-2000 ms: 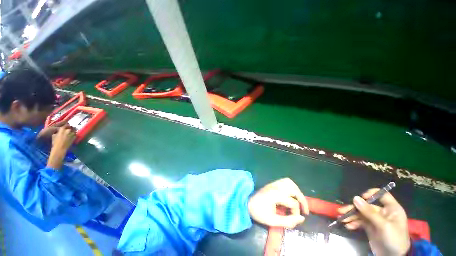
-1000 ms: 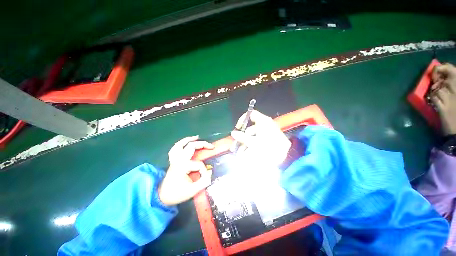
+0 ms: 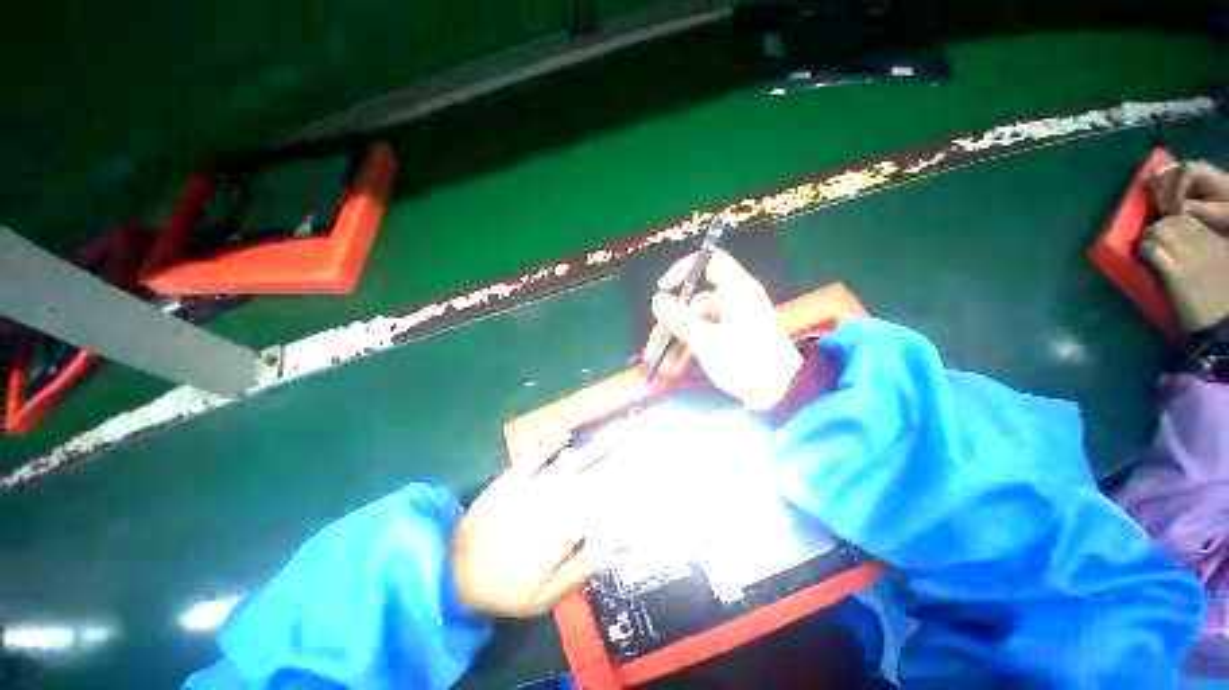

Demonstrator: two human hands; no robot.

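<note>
An open tablet [image 3: 681,609] lies in a red fixture [image 3: 755,640] on the bench, with strong glare over its middle. My right hand [image 3: 728,330] holds a thin dark pen-like tool [image 3: 701,263], tilted, its lower end near the fixture's far edge. My left hand [image 3: 526,539] rests over the fixture's left side, partly washed out by the glare; whether its fingers pinch anything is not visible.
A white-and-brown edge strip [image 3: 506,287] divides the bench from the green belt. A red-framed tablet [image 3: 256,263] and a black slab [image 3: 856,65] lie on the belt. A pale post [image 3: 121,313] stands left. A neighbour's hands [image 3: 1193,249] work at another red frame [image 3: 1132,263] on the right.
The view has swung from the left side to the fixture. In the last second my left hand has moved nearer over the tablet's left side, and my right hand has risen slightly with the tool.
</note>
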